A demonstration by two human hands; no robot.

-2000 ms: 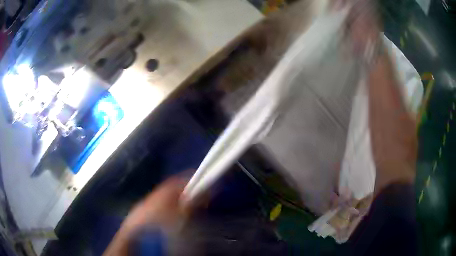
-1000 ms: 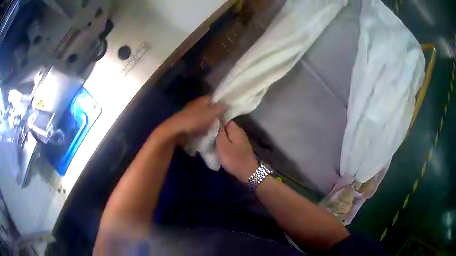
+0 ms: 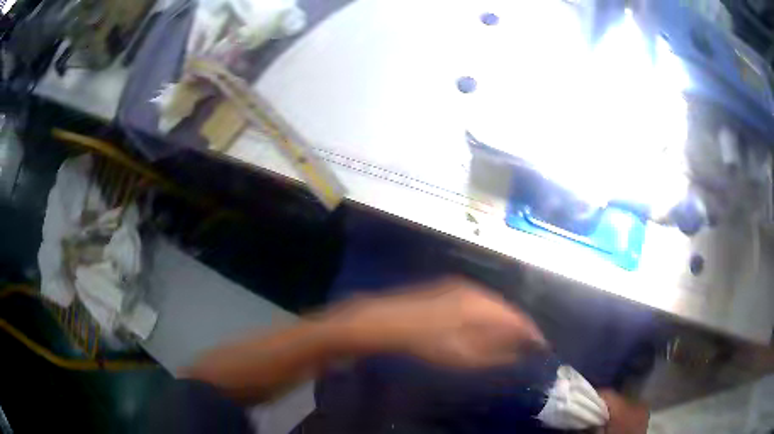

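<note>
A small bunched part of the white fabric piece (image 3: 574,400) shows low in front of me, below the table edge. My right hand (image 3: 625,414) is at its right side, cut off by the bottom edge of the picture, with the cloth gripped at the fingers. My left hand (image 3: 488,331) is blurred, just above and left of the cloth. Its fingers are curled, and whether they hold anything cannot be told. The machine's needle area is lost in lamp glare. The blue plate (image 3: 626,240) lies on the bed near the front edge.
A measuring tape (image 3: 293,153) lies across the left front of the pale table (image 3: 373,102). Crumpled white cloth (image 3: 250,21) lies at the back left. White pieces (image 3: 110,280) lie in a yellow-framed rack at far left. The blue machine head (image 3: 717,59) is at upper right.
The view has swung left, bringing in the tape and the left-hand rack. My hands, together on the long cloth a second ago, are now apart, with the small bunched cloth between them.
</note>
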